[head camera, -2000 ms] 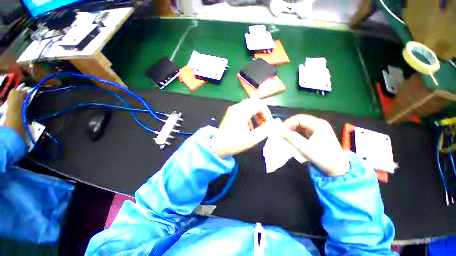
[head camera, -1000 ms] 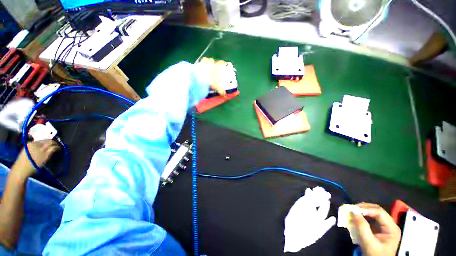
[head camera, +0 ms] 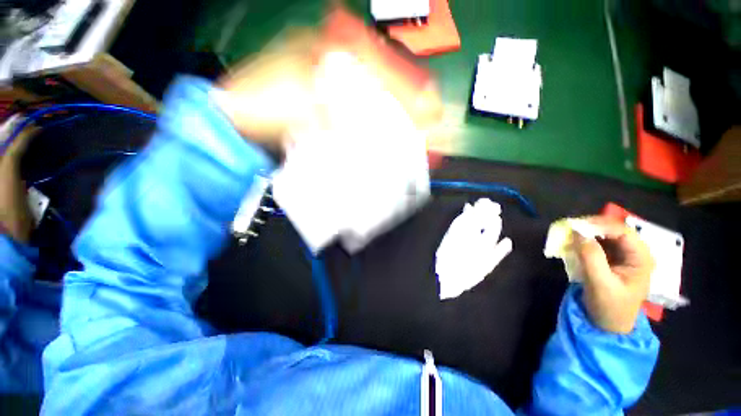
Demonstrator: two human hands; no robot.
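Observation:
My left hand is blurred by motion and holds a white-faced device unit above the black mat, with an orange-red pad behind its upper part. The unit's far side is hidden. My right hand pinches a small crumpled whitish piece between thumb and fingers; I cannot tell what it is. A white glove lies flat on the mat between my hands. Another white unit rests on an orange pad just right of my right hand, partly hidden.
On the green surface stand a unit, a unit on orange at the top edge, and another at right. Blue cable and a silver connector block lie on the mat. Another person's arm is at far left.
My left hand has lifted the unit and orange pad off the green surface and brought them nearer. My right hand still pinches the small piece. The view has shifted.

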